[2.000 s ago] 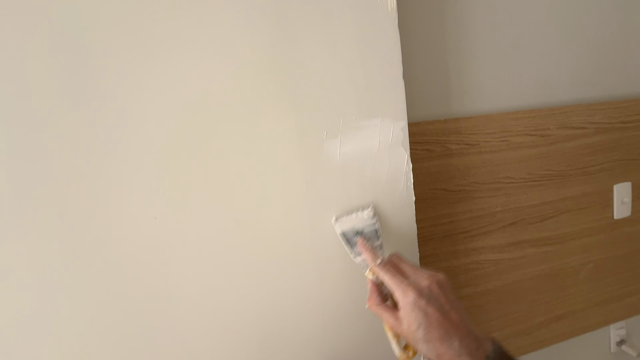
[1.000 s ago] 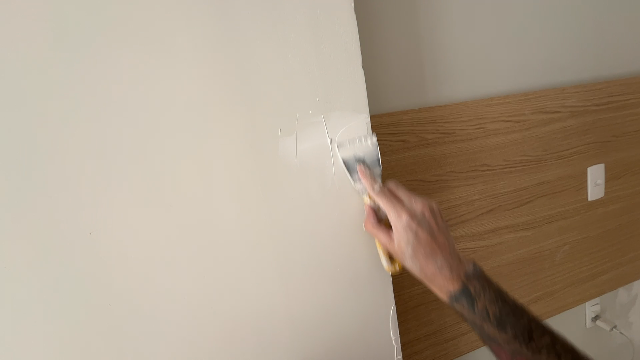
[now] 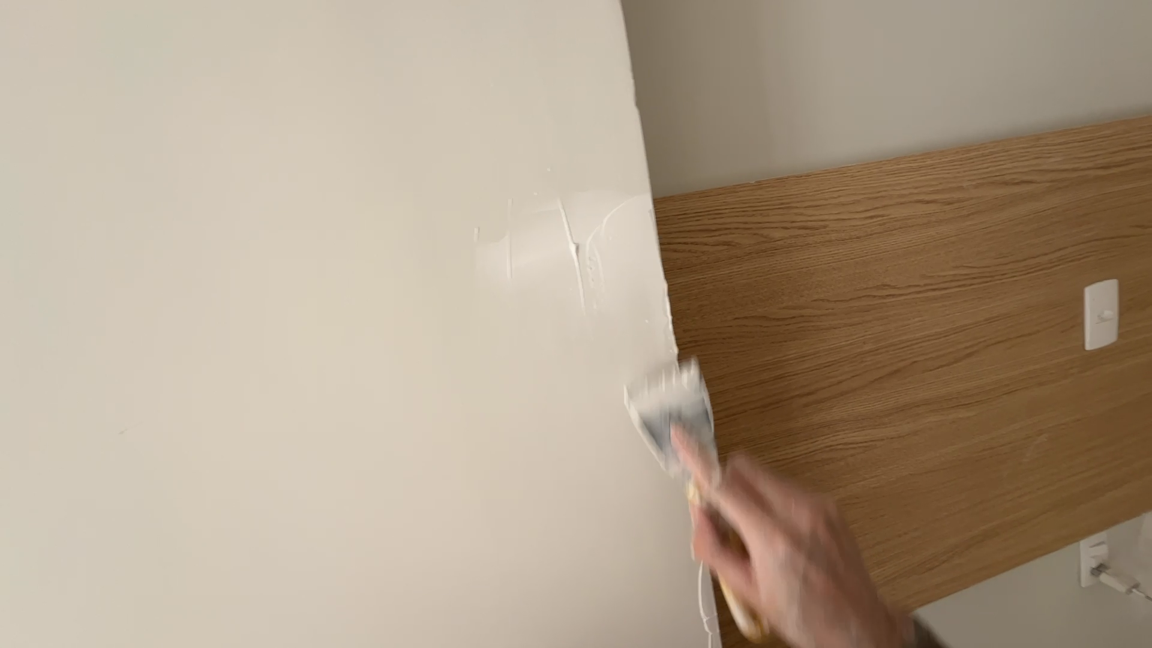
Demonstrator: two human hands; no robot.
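My right hand (image 3: 792, 549) is closed around the handle of a putty knife (image 3: 675, 414), its index finger laid along the metal blade. White filler coats the blade's front edge, which is at the right edge of the pale wall (image 3: 315, 360); motion blur hides whether it touches. Above the blade, a patch of wet white filler (image 3: 540, 243) with thin raised ridges reaches toward the wall's corner. More filler beads run down that corner edge. My left hand is out of view.
Right of the corner stands a wood-grain panel (image 3: 900, 315) carrying a white switch plate (image 3: 1101, 314). Below the panel, a white outlet (image 3: 1093, 558) has a plug and cable in it. A grey wall (image 3: 882, 72) rises above the panel.
Since one second ago, the putty knife has moved down from beside the filler patch, along the corner. The patch shows more ridges than two seconds ago. The view has shifted somewhat.
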